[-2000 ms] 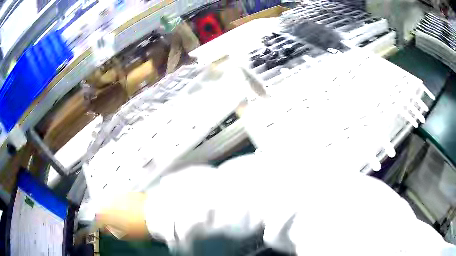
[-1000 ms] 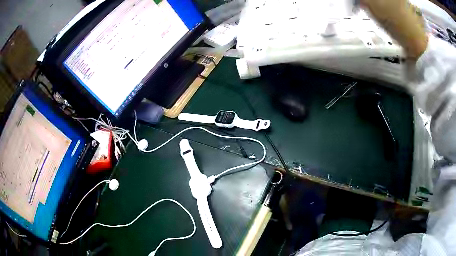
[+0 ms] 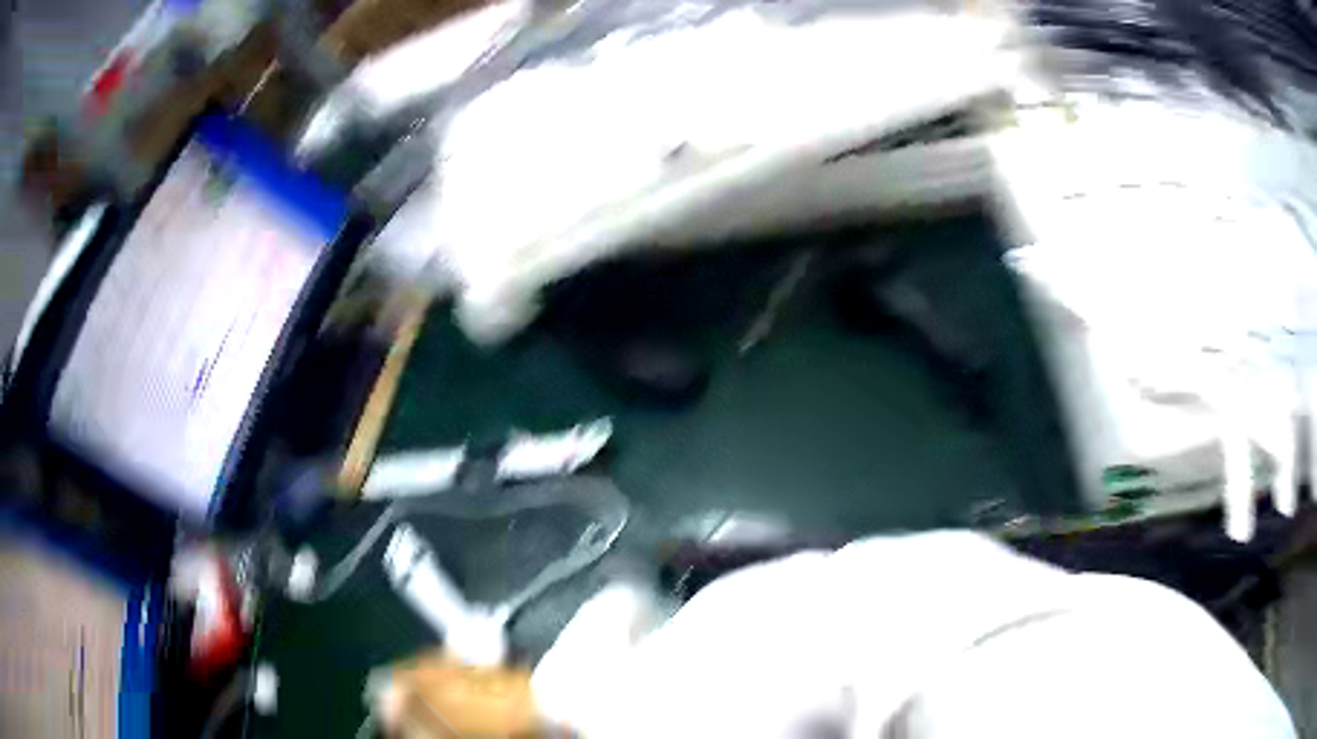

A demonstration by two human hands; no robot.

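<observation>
The whole view is blurred. What looks like my left hand is at the bottom edge, partly cut off, at the end of a white sleeve that comes from the lower right. It lies right at the lower end of a white smartwatch on the green mat; whether its fingers grip the watch cannot be told. A white cable runs to this watch. A second white-strapped watch lies apart, above it. My right hand is not seen.
Two monitors stand at the left, with a red and white box beside them. Foam trays lie at the back and at the right, straps hanging off the right one. A dark mouse and a thin tool are on the mat.
The view has swung right and up, so the bench sits lower and further left. The arm that reached over the trays is gone from there; a hand is now at the cabled watch.
</observation>
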